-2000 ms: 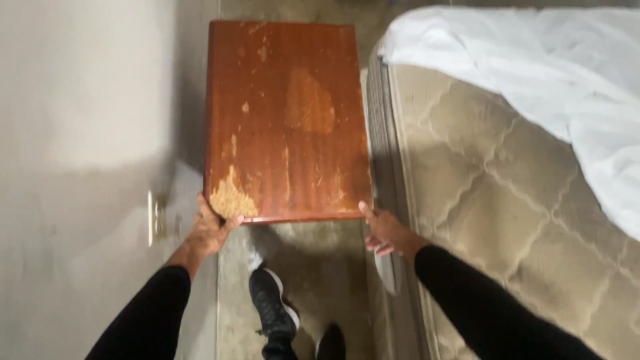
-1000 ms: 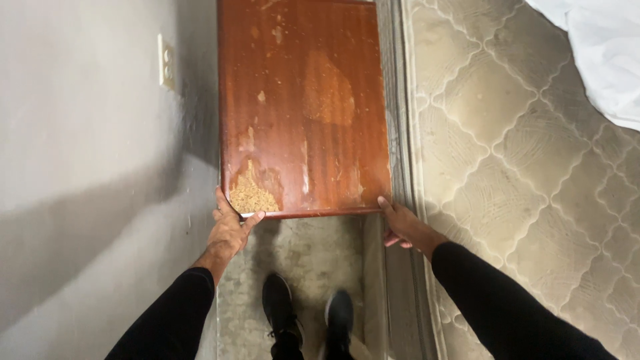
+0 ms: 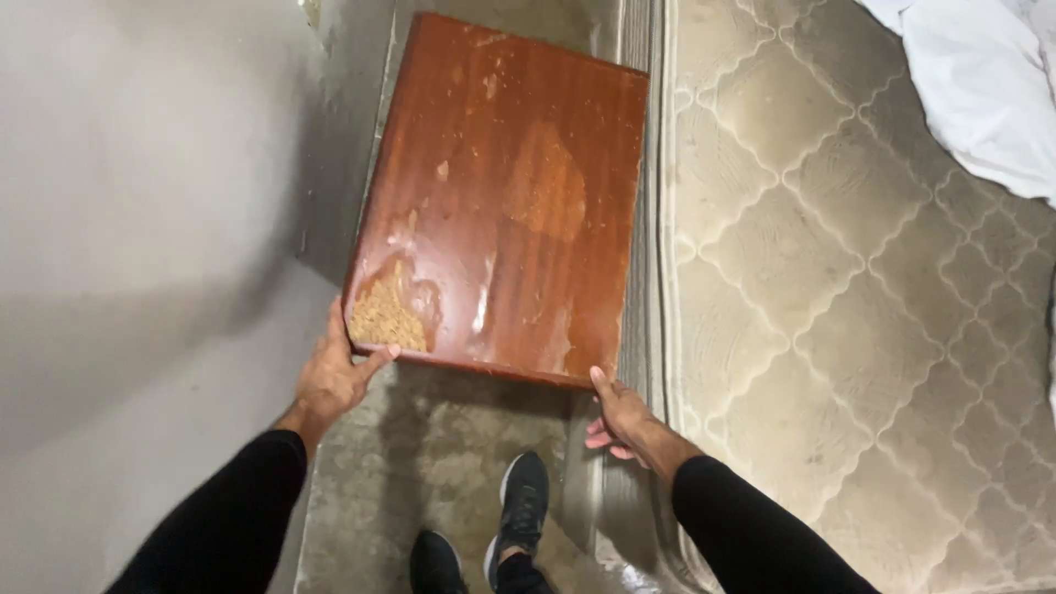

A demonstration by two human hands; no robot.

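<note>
A reddish-brown wooden tabletop [image 3: 495, 206], scratched and slightly turned, fills the upper middle of the head view. Its varnish is worn, and a rough patch of bare particle board shows at the near left corner. My left hand [image 3: 338, 375] grips that corner, thumb on the top edge. At the near right corner my right hand [image 3: 623, 421] holds the edge with its thumb on top; some fingers hang below. What lies under the top is hidden.
A grey wall [image 3: 165, 206] runs close along the left. On the right lies a beige quilted mattress [image 3: 792, 247] with a white sheet [image 3: 982, 91] on it. My shoes stand on the concrete floor [image 3: 355, 495] between them.
The wooden top, straight in the earlier frames, is now turned clockwise, its far end toward the mattress. Both hands have kept hold of it. My feet have shifted.
</note>
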